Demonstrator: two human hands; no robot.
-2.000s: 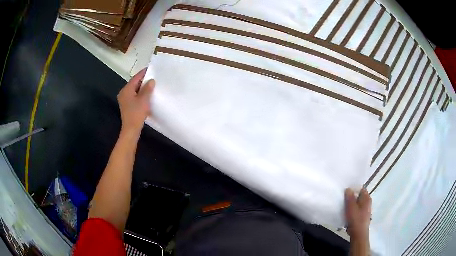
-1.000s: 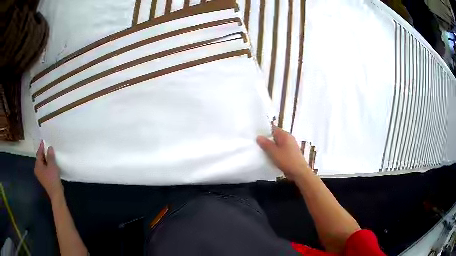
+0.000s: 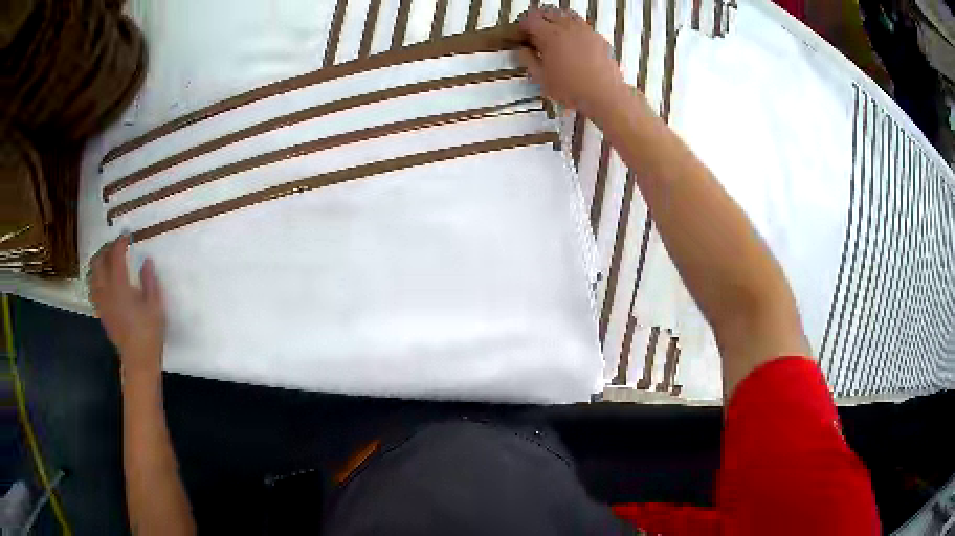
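Observation:
White bag panels (image 3: 367, 283) lie overlapped in front of me, with several parallel brown edge strips (image 3: 346, 180) showing along their far side. My left hand (image 3: 128, 304) rests at the left edge of the nearest panel, by the end of its brown strip, fingers apart. My right hand (image 3: 571, 61) is at the far right corner, its fingers over the end of the farthest, widest brown strip. Whether the fingertips pinch a panel there is hidden.
Brown bag panels (image 3: 54, 209) are stacked at the left, with brown handles (image 3: 68, 68) on top. More striped panels (image 3: 618, 209) lie behind and to the right. Another finely striped row (image 3: 890, 241) is at the far right. The table's near edge curves before my lap.
The nearest panel now lies on the row and both hands have left its near edge. My right hand has moved away from me to the far corner, my left hand slightly up the left edge.

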